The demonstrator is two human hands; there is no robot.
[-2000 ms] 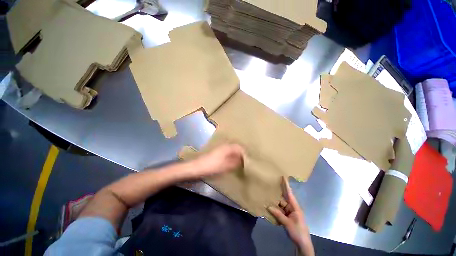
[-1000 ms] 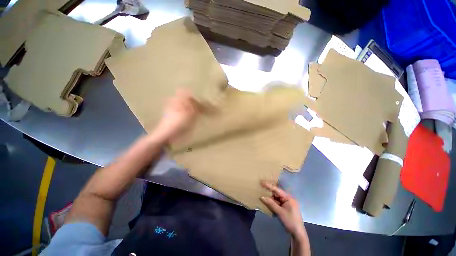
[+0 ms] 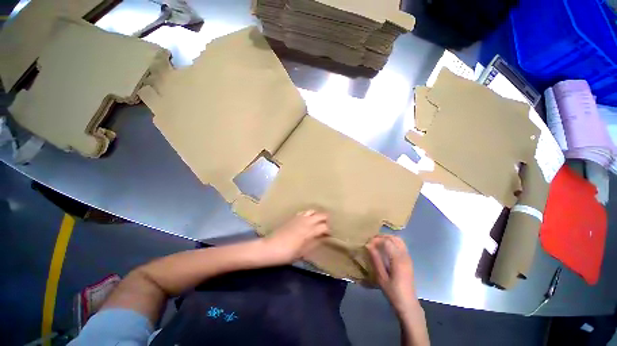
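Observation:
A stack of tan notched kraft paper sheets [image 3: 338, 176] lies at the table's near edge. A turned-over pile of the same sheets [image 3: 223, 111] touches it on the left. My left hand [image 3: 301, 236] is curled at the near part of the stack, its fingertips closed on the top sheet's near edge. My right hand [image 3: 391, 260] pinches the sheets at the near right corner. The paper is raised and buckled between my hands. The fingertips of both hands are partly hidden. No binder clip can be made out.
A tall stack [image 3: 331, 34] stands at far centre, a lower notched stack [image 3: 74, 81] at left with a metal-headed tool [image 3: 166, 17] behind. At right are set-aside sheets [image 3: 477, 135], a rolled kraft tube [image 3: 517, 236], a red sheet [image 3: 575, 223], a thin tool [image 3: 551, 290] and a blue bin [image 3: 568, 40].
A sheet swung over by my left hand now lies on the left pile. My left hand has come back to the near edge of the stack. My right hand has closed at the corner.

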